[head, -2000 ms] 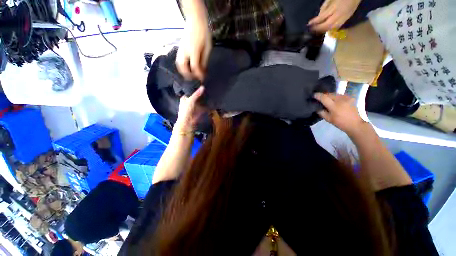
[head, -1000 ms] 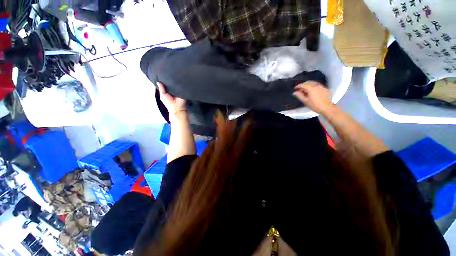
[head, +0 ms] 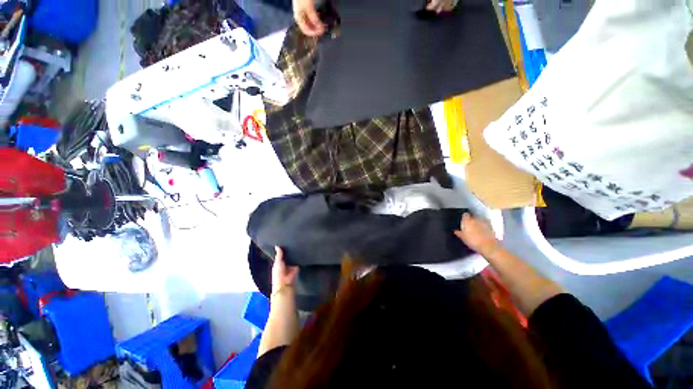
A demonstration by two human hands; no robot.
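Observation:
A long dark grey garment piece [head: 365, 234] lies across the front edge of the white table, close to my body. My left hand [head: 284, 272] holds its left part from below, with the thumb on top. My right hand [head: 476, 232] grips its right end. A dark bundle [head: 315, 285] shows under it on the left. A plaid garment [head: 357, 152] lies behind it, partly under a flat grey-black panel [head: 410, 61]. A whitish crinkled plastic bag [head: 410, 200] shows between the plaid and the dark piece.
A second person's hands [head: 310, 18] are at the panel's far side. A white sewing machine [head: 190, 80] stands at the left, with red-orange snips [head: 252, 129] beside it. Cardboard [head: 494, 144] and a cream tote bag [head: 608, 114] are at the right. Blue crates [head: 169, 346] stand on the floor.
The view has tilted up, showing the machine and flat panel. The dark piece, bunched at first, is now drawn out lengthwise. The second person's hands have left the dark piece.

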